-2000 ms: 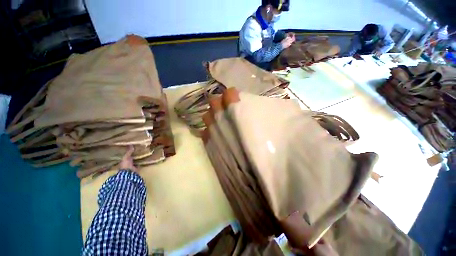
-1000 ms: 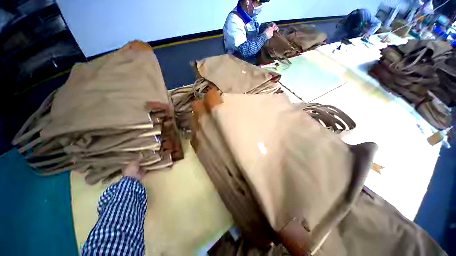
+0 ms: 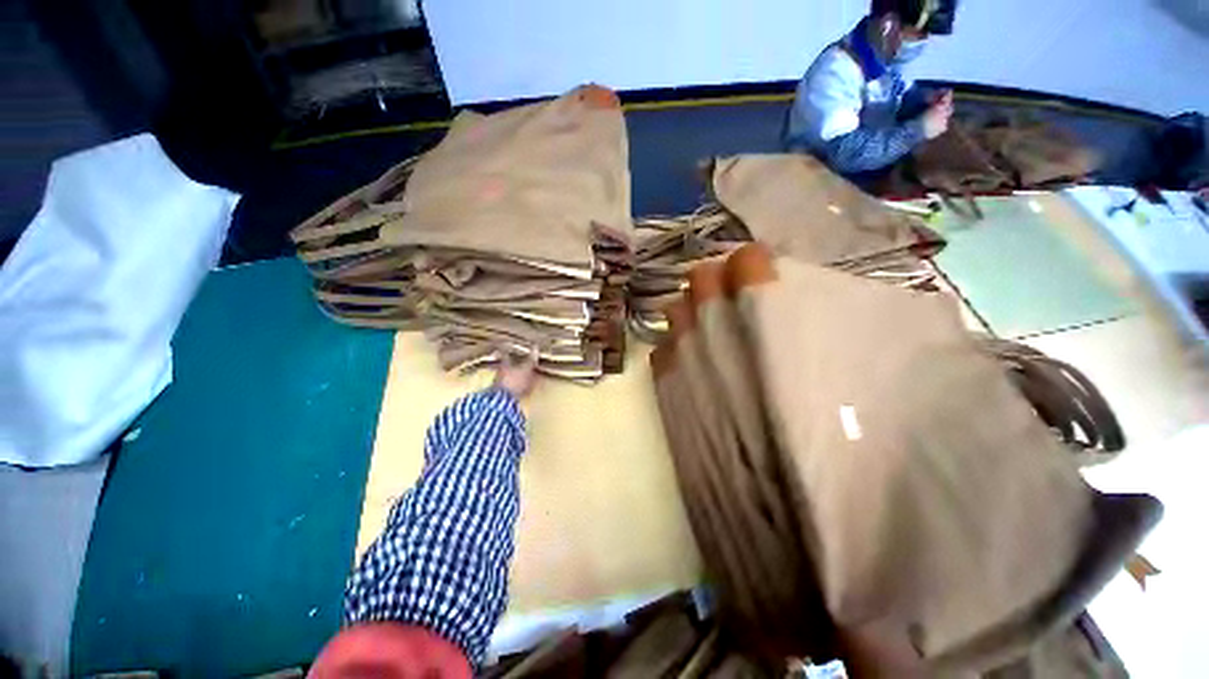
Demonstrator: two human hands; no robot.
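A stack of tan-brown bags [image 3: 517, 199] lies at the back left, straps to its left. My left hand [image 3: 517, 375], in a checked sleeve with a red cuff, grips the lower front edge of this stack; its fingertips are partly hidden among the bags. A larger stack of bags [image 3: 915, 438] lies in front of me at right, its top bag showing a small white mark and its layered edges facing left. My right hand is not in view.
Another bag stack [image 3: 829, 212] lies behind, between the two. White sheet material [image 3: 93, 305] drapes beside the teal mat [image 3: 239, 464] at left. More brown bags lie along the near edge. A masked person [image 3: 862, 100] handles bags across the table.
The view has swung left, bringing in the white sheet. The left stack now sits closer to the stack behind, with my left hand still at its front edge.
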